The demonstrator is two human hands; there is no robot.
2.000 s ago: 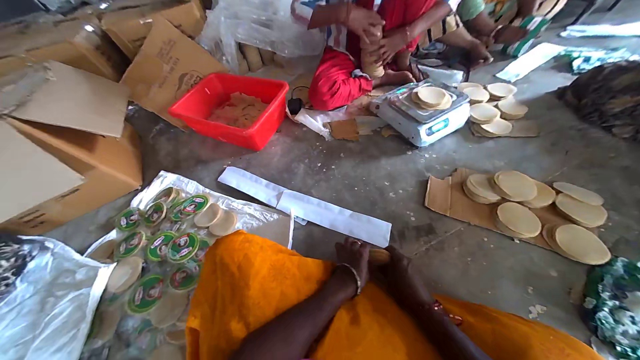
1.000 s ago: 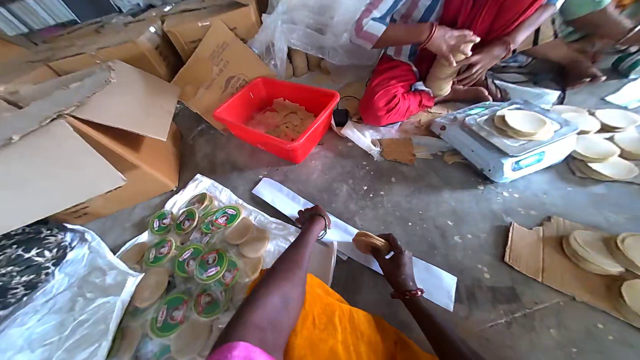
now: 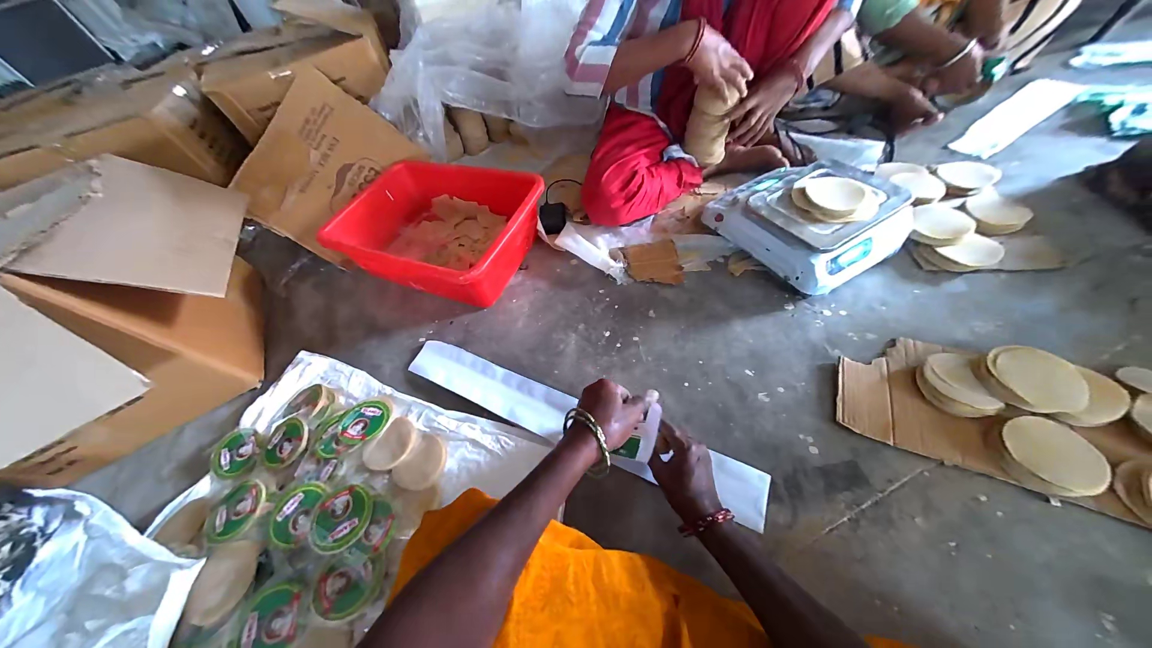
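Observation:
My left hand [image 3: 612,414] grips the upper edge of a small plastic packet [image 3: 637,439] with a green printed patch. Close beside it, my right hand [image 3: 682,463] has its fingers at the packet's right side; what it holds is partly hidden. Both hands are over a long white paper strip [image 3: 504,391] on the floor. To the left, packed discs with green round labels [image 3: 342,517] and plain pale discs [image 3: 420,461] lie on a white plastic sheet [image 3: 315,369].
A red plastic tub [image 3: 432,283] holds flat scraps. Behind are a digital scale [image 3: 810,243] bearing pale discs and a seated co-worker's hands [image 3: 720,81]. Cardboard boxes [image 3: 135,342] stand left; disc stacks [image 3: 1053,454] lie on cardboard [image 3: 868,400] at right.
One second ago my right hand held a small stack of discs above the strip, apart from my left hand. Now both hands are together at a plastic packet.

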